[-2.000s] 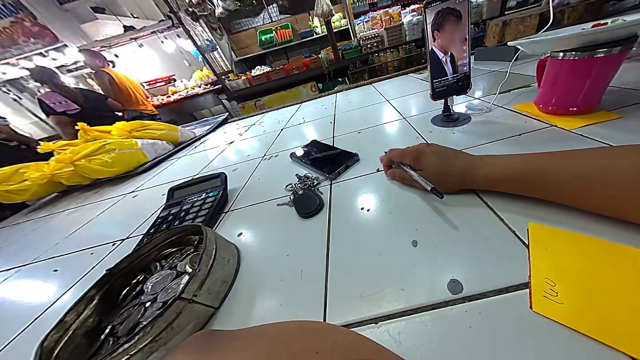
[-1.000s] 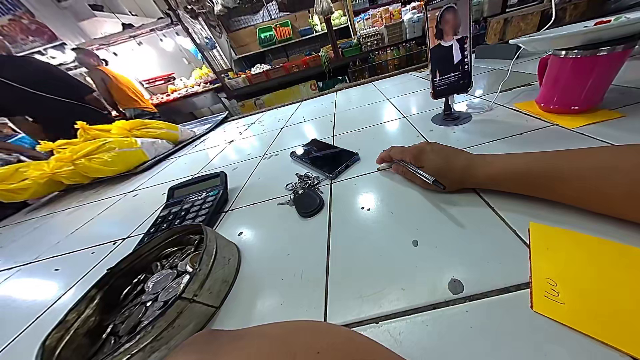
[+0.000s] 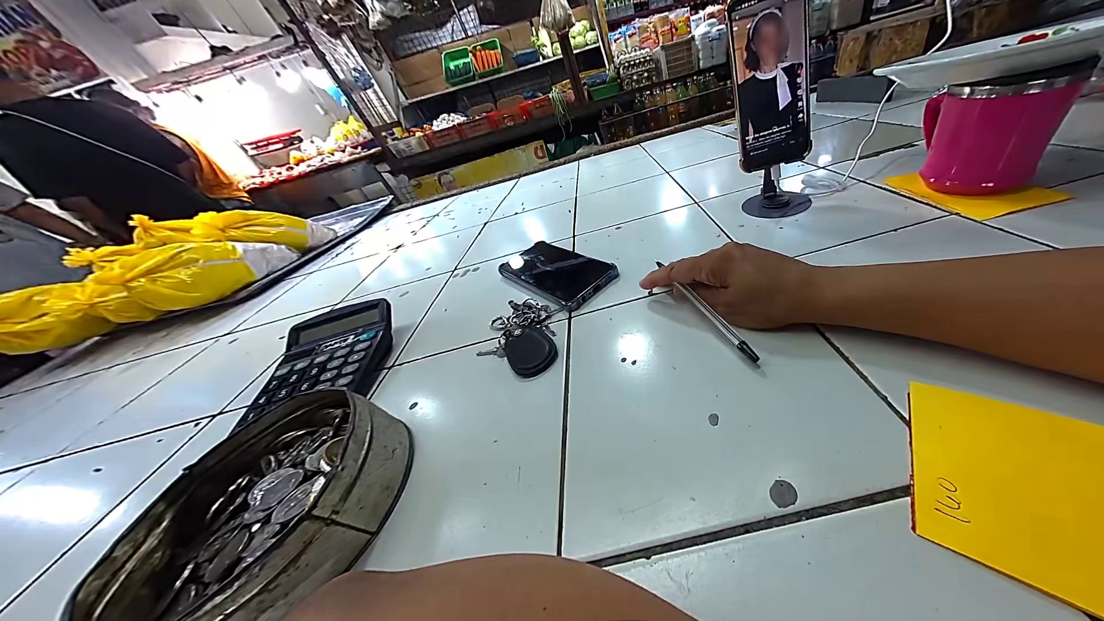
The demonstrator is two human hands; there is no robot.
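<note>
My right hand (image 3: 733, 283) rests on the white tiled counter (image 3: 655, 483) with a clear ballpoint pen (image 3: 711, 315) held between its fingers, the dark tip pointing down and toward me. Left of the fingertips a dark smartphone (image 3: 561, 272) lies flat, and a bunch of keys with a black fob (image 3: 530, 350) touches or nearly touches its near edge. A black calculator (image 3: 332, 349) lies farther left, partly behind an oval metal tin (image 3: 379, 470) of coins (image 3: 276, 490). Part of my left arm crosses the bottom edge; the left hand is out of view.
A second phone (image 3: 770, 86) stands upright on a round stand, its screen lit. A pink mug (image 3: 996, 138) sits on yellow paper, beside a white plate's edge. Yellow card with handwriting (image 3: 1018, 500) lies at right. Yellow plastic bundles (image 3: 172, 276) and people are at left; produce shelves stand beyond.
At the far left, a person in dark clothing has come to cover more of the one in orange. The upright phone's picture differs from two seconds ago. My right hand and pen have shifted only slightly.
</note>
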